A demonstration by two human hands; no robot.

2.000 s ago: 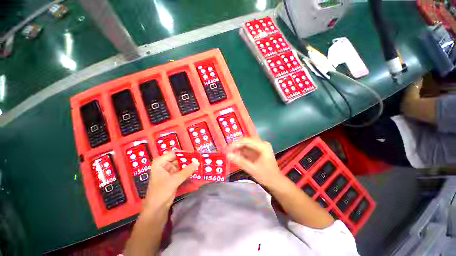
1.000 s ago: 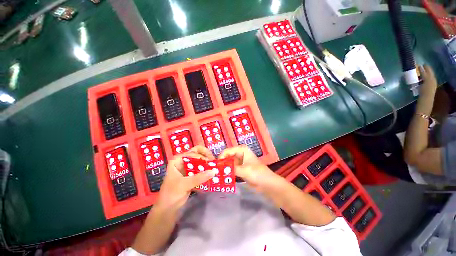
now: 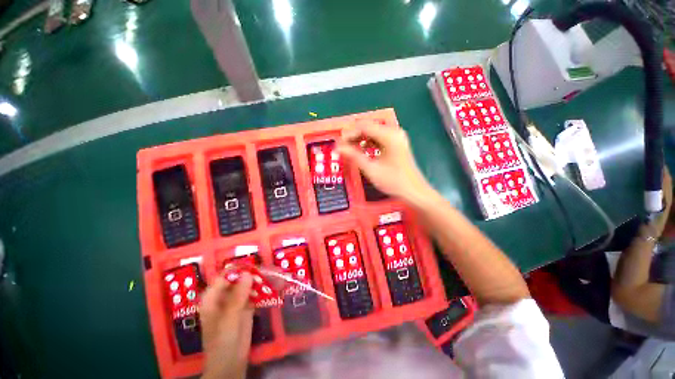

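The orange-red foam tray (image 3: 215, 144) holds keypad phones in two rows. In the far row, three phones at the left have dark screens. My right hand (image 3: 381, 155) is at a red screen label (image 3: 326, 164) lying on the fourth far-row phone (image 3: 332, 200), fingertips at its upper right edge; it partly covers the fifth phone. The near-row phones show red labels. My left hand (image 3: 226, 318), blurred, holds a film strip (image 3: 255, 285) with a red label and a shiny clear edge over the near row.
A stack of film sheets (image 3: 488, 141) lies right of the tray. Beyond are a white machine (image 3: 548, 63), black hose (image 3: 654, 111), cables and a white piece (image 3: 579, 155). Another tray (image 3: 459, 326) is low at right. Another person's arm (image 3: 636, 266) is at the right edge.
My right hand has moved from the film strip up to the far row. The fourth far-row phone now has a red label. My left hand has moved left with the strip. The view has shifted.
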